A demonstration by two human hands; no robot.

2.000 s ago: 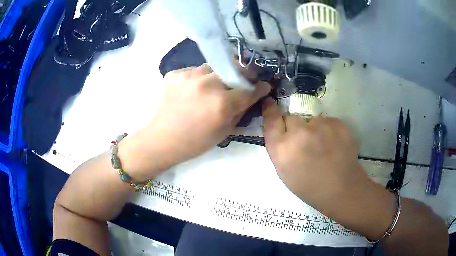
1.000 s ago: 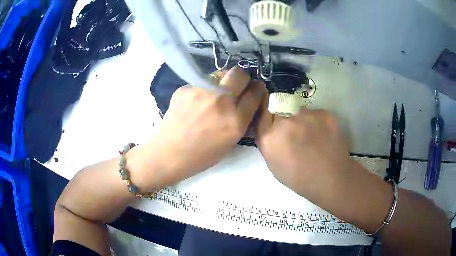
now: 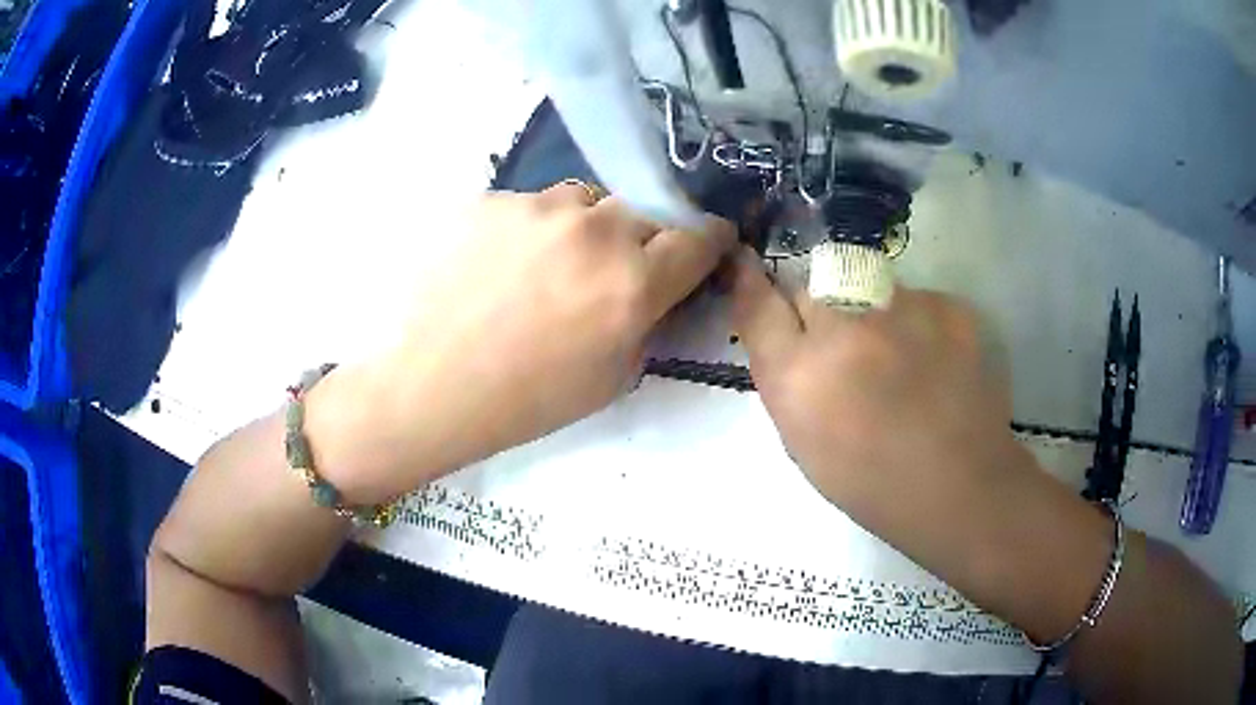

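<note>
A black pouch piece (image 3: 540,149) lies partly under my left hand, at the needle area of the white-grey sewing machine (image 3: 1102,97). My left hand (image 3: 558,310) presses on the piece, with its fingertips beside the presser foot area. My right hand (image 3: 875,393) is close by on the right, its index fingertip touching the work next to the left fingertips. The fingers hide most of the piece. The needle and foot are too small and dark to make out. A dark strip (image 3: 700,373) shows between my hands.
Black snips (image 3: 1117,393) and a purple-handled screwdriver (image 3: 1211,427) lie on the right. White ribbed knobs (image 3: 851,274) are on the machine. Zipper-trimmed black pieces (image 3: 255,90) lie upper left beside a blue bin (image 3: 58,248). A printed ruler (image 3: 771,592) runs along the front edge.
Since one second ago, the view has shifted, so the machine parts sit further right. My left fingertips have drawn back slightly from the wire guides, and my fingertips meet nearer the foot area.
</note>
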